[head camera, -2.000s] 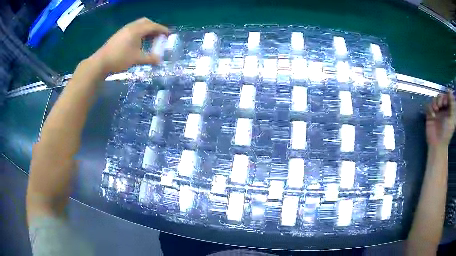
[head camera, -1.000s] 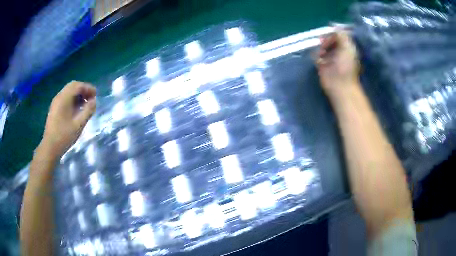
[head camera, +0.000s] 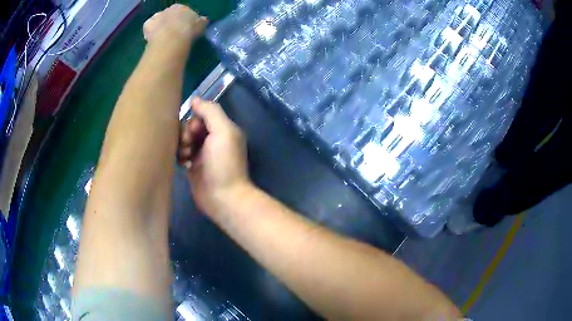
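A thick pile of clear ribbed trays (head camera: 351, 94) fills the upper right. My left hand (head camera: 174, 24) is at the top, beyond the pile's upper left corner, back of the hand up; its grip is hidden. My right hand (head camera: 216, 150) is over the black work surface (head camera: 295, 182), left of the pile, with curled fingers; whether it holds something cannot be told. The tray with white blocks (head camera: 56, 269) shows only partly at the lower left, behind my left forearm.
The green conveyor belt (head camera: 81, 131) runs along the left, with a silver rail (head camera: 210, 88) beside it. Brown cardboard (head camera: 19, 150), a red and white printed box (head camera: 75, 44) and cables are at the upper left. A dark-clothed person (head camera: 533, 125) stands at the right.
The view has swung right, so the tray of blocks has moved to the lower left and the pile now fills the upper right. My left hand has reached across towards the pile.
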